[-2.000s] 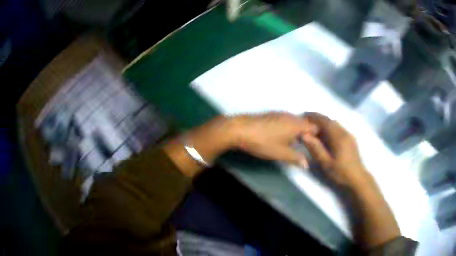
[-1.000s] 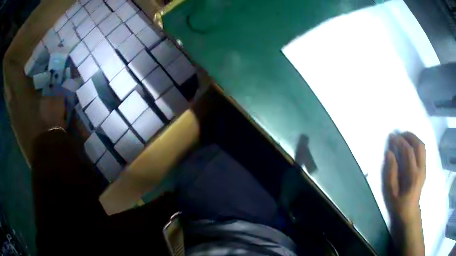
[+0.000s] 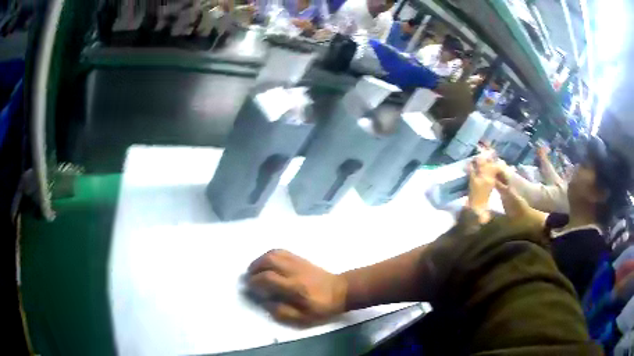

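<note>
My right hand (image 3: 297,286) rests palm down on the white bench cover sheet (image 3: 167,257), its fingers curled together; nothing shows in it, though its underside is hidden. Its olive sleeve comes in from the lower right. Three tall grey-blue retail boxes stand beyond the hand, apart from it: a left one (image 3: 240,163), a middle one (image 3: 316,170) and a right one (image 3: 382,163). Each has a dark device picture on its front, a raised lid flap and white side flaps at the open mouth. My left hand is not in view.
A seated person (image 3: 587,201) on the right has both hands at a pale box (image 3: 452,189). More boxes (image 3: 469,132) stand beyond. Several people work opposite. A dark conveyor (image 3: 149,108) runs behind the sheet, and a pale post (image 3: 43,104) rises at the left.
The view has swung from the bulk carton up to the bench and line. My left hand, earlier in the carton, is out of the picture. My right hand stays on the sheet, its fingers more curled.
</note>
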